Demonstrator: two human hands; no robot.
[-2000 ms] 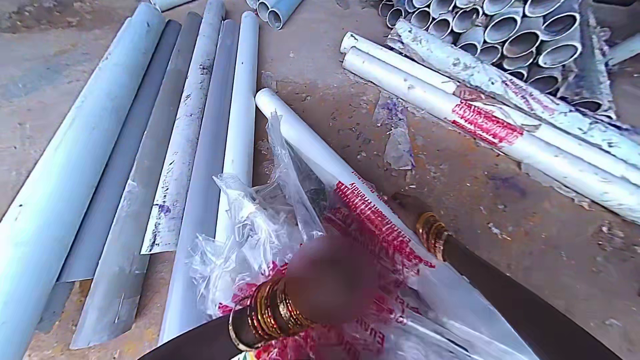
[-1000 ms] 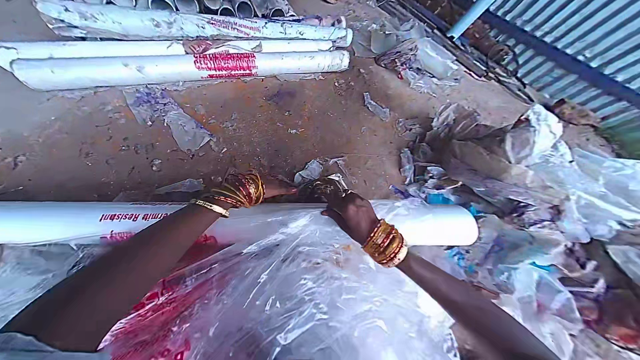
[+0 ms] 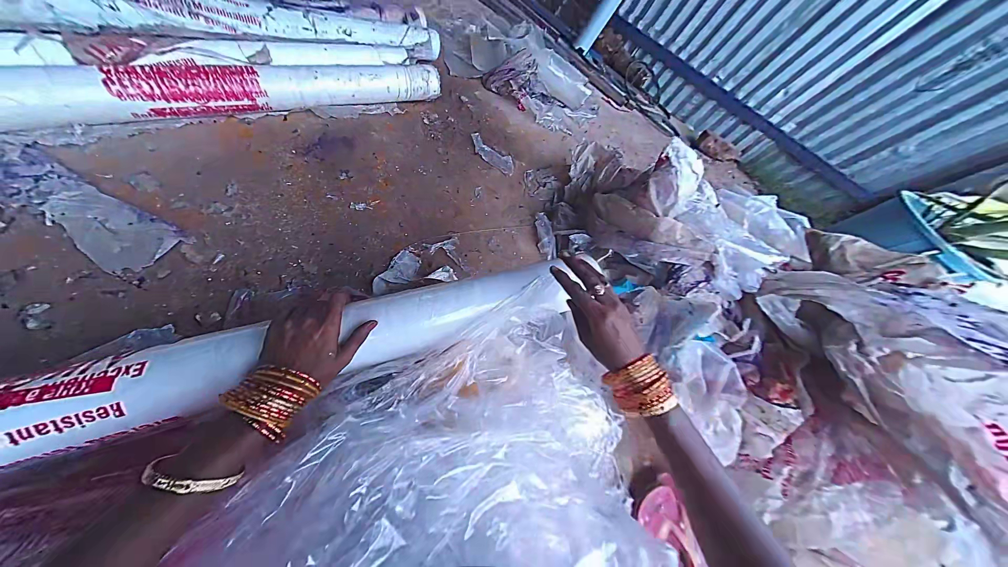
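A white plastic-wrapped pipe (image 3: 441,315) with red print slants across the view from lower left to the centre right. My left hand (image 3: 311,335) lies over its middle, thumb spread toward the right and the other fingers partly hidden behind the pipe. Near the pipe's right end, my right hand (image 3: 597,319) rests with its fingers stretched over the end and the film there. Clear plastic film (image 3: 457,457) is heaped below the pipe, between my forearms. Both wrists wear bangles.
Wrapped pipes (image 3: 346,83) lie on the dirt floor at upper left. Crumpled plastic sheets (image 3: 850,378) pile up on the right. Behind them stand a corrugated metal sheet (image 3: 787,71) and a blue tub (image 3: 906,228) with leaves. A pink sandal (image 3: 665,516) shows at the bottom.
My hands, close together on the pipe a second ago, are now apart, the right one at the pipe's end. The view has swung to the right since the oldest frame.
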